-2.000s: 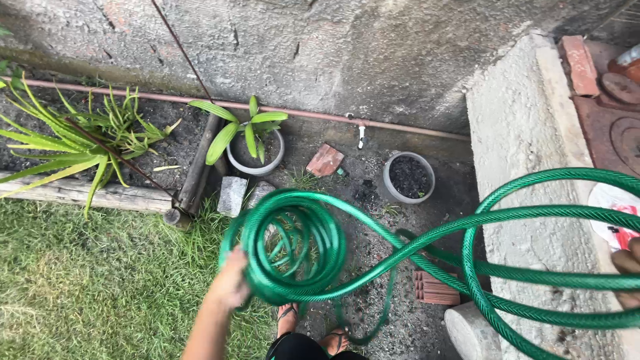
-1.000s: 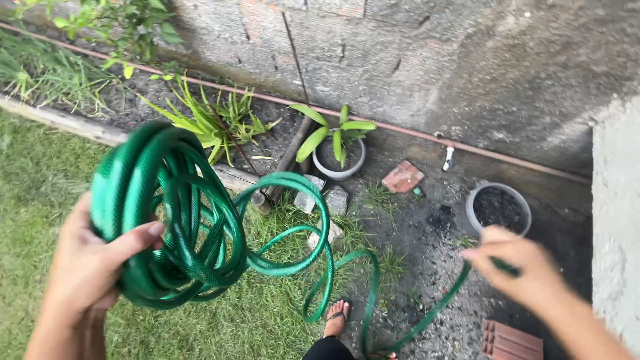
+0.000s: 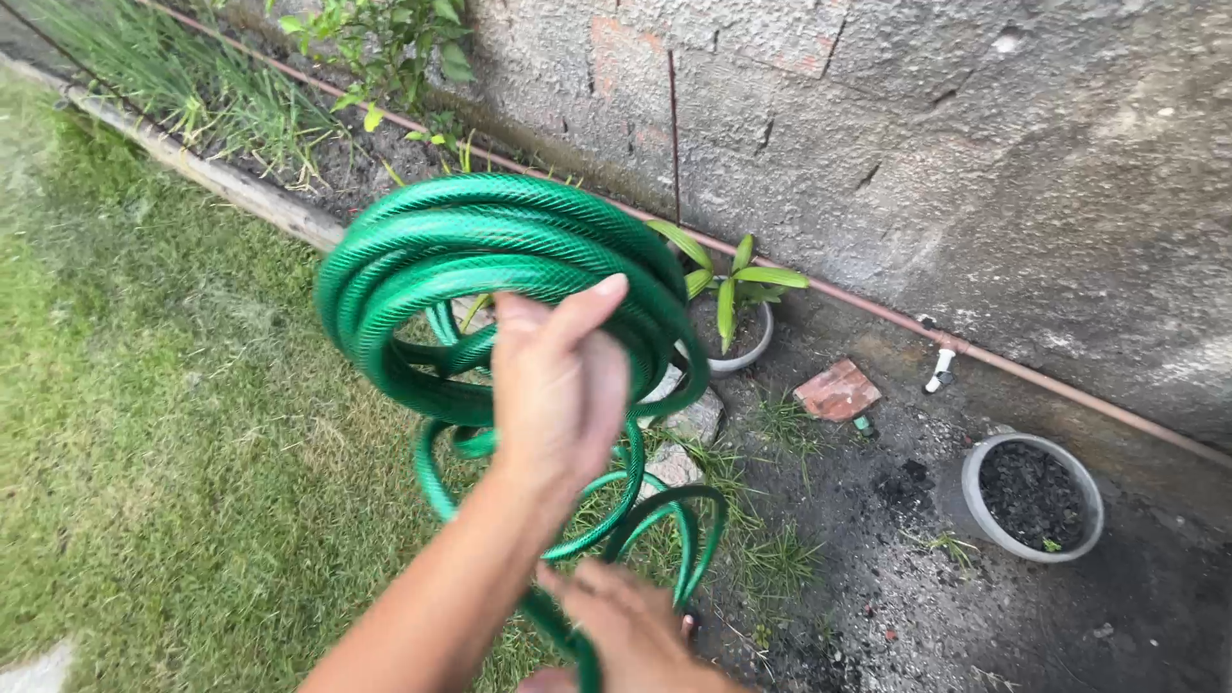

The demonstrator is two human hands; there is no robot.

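A coiled green garden hose (image 3: pixel 500 241) hangs from my left hand (image 3: pixel 558 385), whose fingers pass into the coil while the thumb lies against its outer loops. Looser loops of the same hose dangle below the coil over the grass and stones. Low in the view, my right hand (image 3: pixel 626 626) is blurred and wrapped round a lower length of the hose, below my left wrist. The hose's ends cannot be seen.
A pink pipe (image 3: pixel 866 303) with a white tap (image 3: pixel 940 371) runs along the rough wall (image 3: pixel 962 173). Near it stand a potted plant (image 3: pixel 729 298), a broken brick piece (image 3: pixel 837 390) and a pot of dark soil (image 3: pixel 1035 496). Timber edging (image 3: pixel 241 188) borders the lawn.
My right hand has come from the right, near the soil pot, to below my left wrist. The held coil has turned and now hangs more toward the middle. The view has shifted.
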